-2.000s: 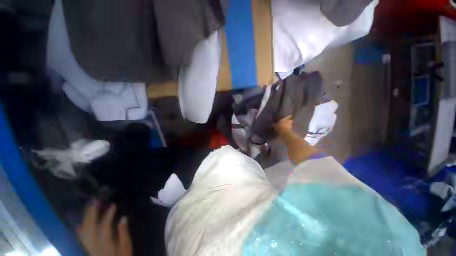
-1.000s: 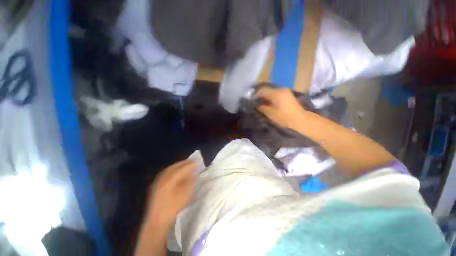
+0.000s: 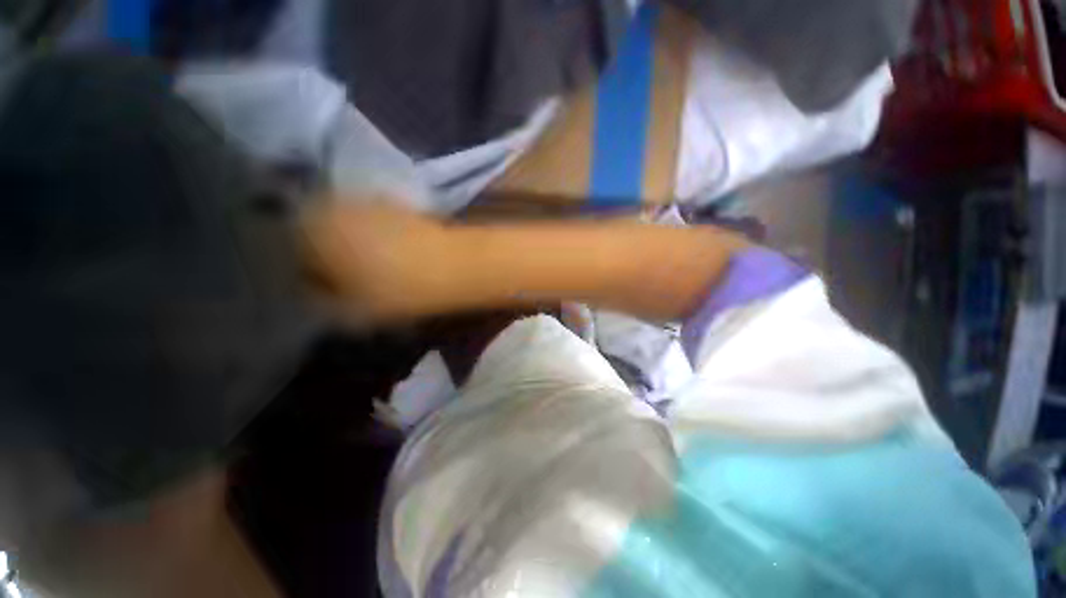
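Note:
A large dark cloth piece (image 3: 129, 269), blurred by motion, fills the left side of the view. My right hand (image 3: 339, 257) is blurred at its right edge and grips it, with the bare forearm stretched across the view from the right. My left forearm or wrist (image 3: 193, 532) shows at the lower left below the cloth. The cloth hides my left fingers, so their hold cannot be told.
A cardboard box (image 3: 561, 146) with blue tape stands ahead, with dark grey (image 3: 456, 70) and white pieces (image 3: 736, 129) over its edge. A red plastic crate or basket (image 3: 970, 70) is at the upper right. Pale cloth covers my lap (image 3: 526, 444).
My right hand has moved left from the dark pile by the box, now with the dark cloth. The cloth now covers the left side. My left hand has moved down and left behind it.

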